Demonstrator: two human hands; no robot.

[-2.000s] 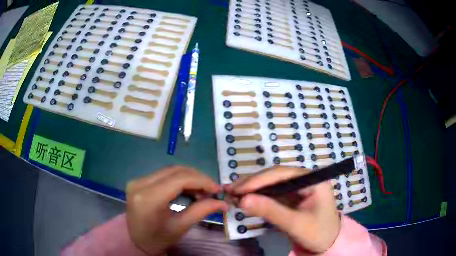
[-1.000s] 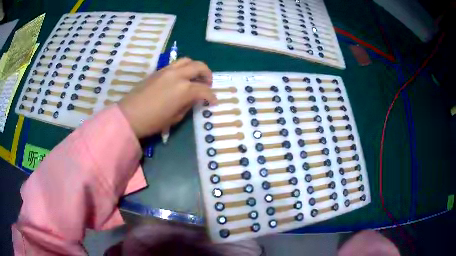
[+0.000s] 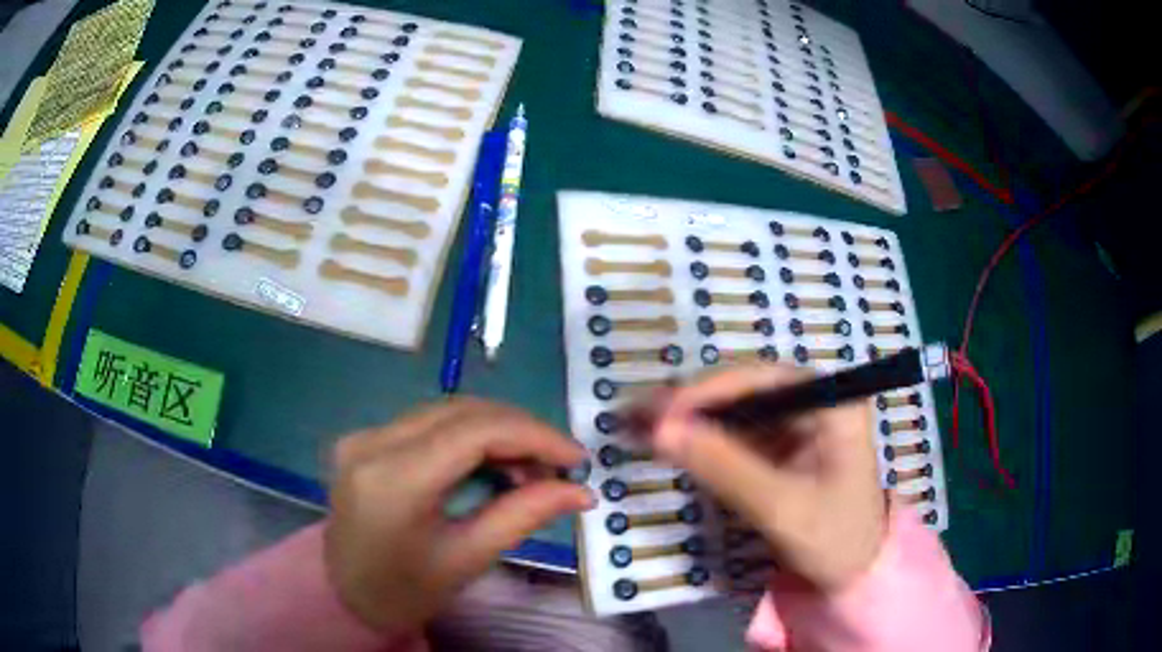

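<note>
My left hand [image 3: 446,510] is at the lower centre, pinching a small dark round disc [image 3: 580,471] between thumb and finger at the near tray's left edge. Something dark also shows inside its curled fingers, too blurred to name. My right hand [image 3: 784,478], partly blurred, holds a black probe [image 3: 822,389] over the tray; its tip is blurred near the left hand's fingertips. The white foam tray [image 3: 570,255] has rows of tan slots with dark discs at their ends. Its top two left-column slots are empty. My hands hide some middle slots.
A second slotted tray [image 3: 421,318] lies at left, a third [image 3: 765,140] at the far right. A blue pen [image 3: 474,274] and a white patterned pen [image 3: 507,236] lie between trays. Red wire [image 3: 988,274] runs at right. Yellow paper [image 3: 96,64] and a green sign [image 3: 153,386] are at left.
My left hand has come back from the near tray's upper left to the lower centre, pinching a disc. The second left-column slot now shows empty. My right hand is back in view with the probe.
</note>
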